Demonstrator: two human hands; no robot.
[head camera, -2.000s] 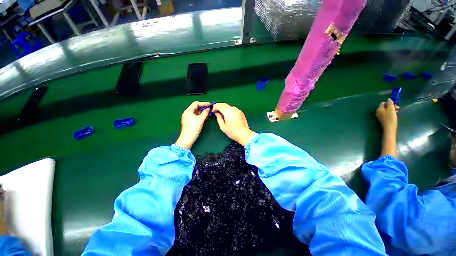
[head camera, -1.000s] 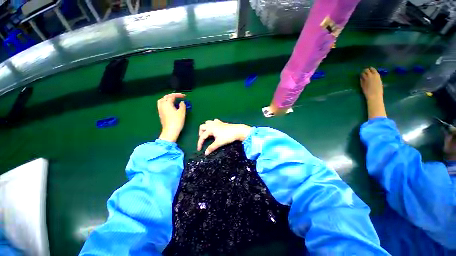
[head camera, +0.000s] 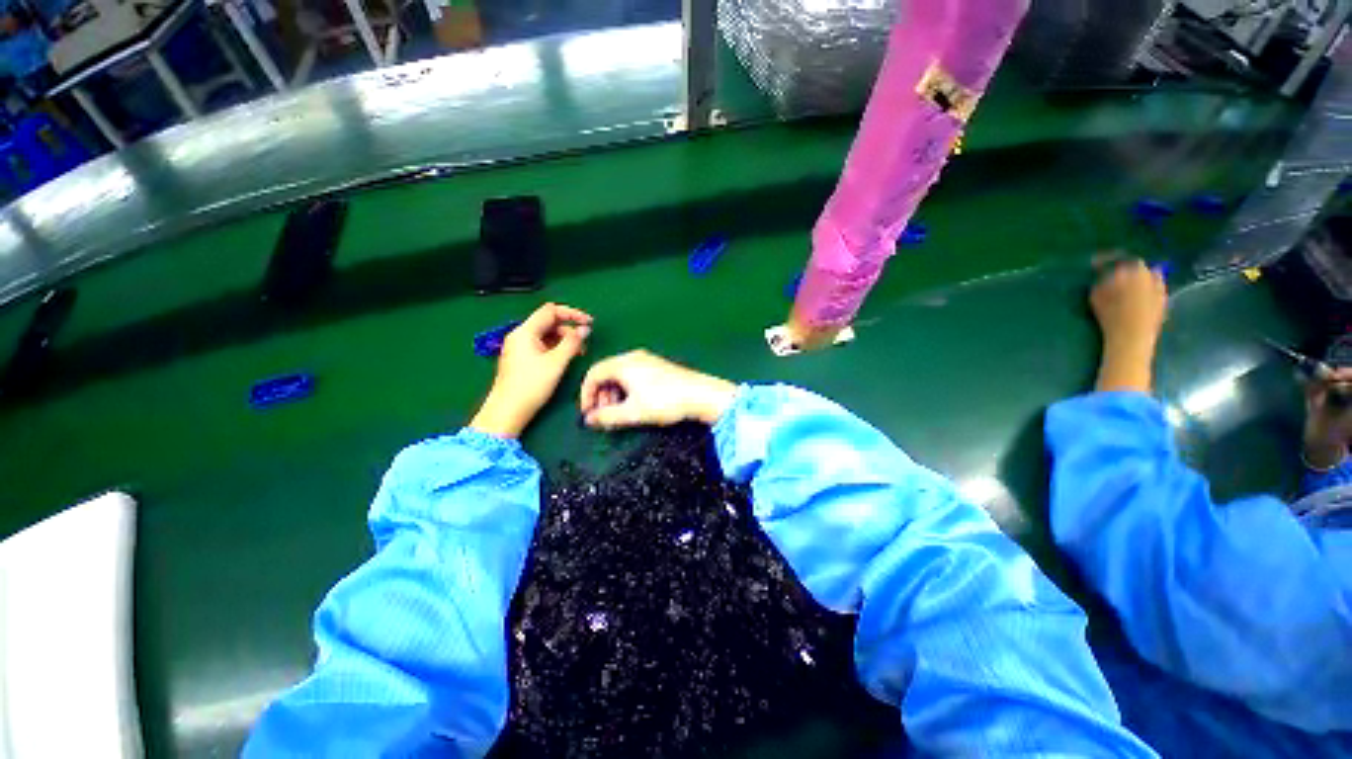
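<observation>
My left hand (head camera: 534, 371) is raised over the green belt (head camera: 386, 326), thumb and index finger slightly apart, with nothing visible between them. A blue board (head camera: 497, 340) lies on the belt just left of its fingers, partly hidden by the hand. My right hand (head camera: 648, 393) is at the far edge of the pile of black parts (head camera: 667, 593), fingers curled towards the thumb. Whether it holds a small part cannot be seen. The pile lies between my forearms. Another blue board (head camera: 282, 389) lies further left on the belt.
A pink-wrapped post (head camera: 890, 193) stands ahead right. Black rectangular items (head camera: 512, 245) and more blue boards (head camera: 709, 254) lie on the far belt. A white slab (head camera: 67, 623) is at left. A neighbour's hand (head camera: 1130, 319) reaches over the belt at right; another hand holds a thin tool.
The blue board that was between both hands now lies on the belt by my left hand. My hands separated, and my right hand moved back to the pile. Belt items shifted left in view.
</observation>
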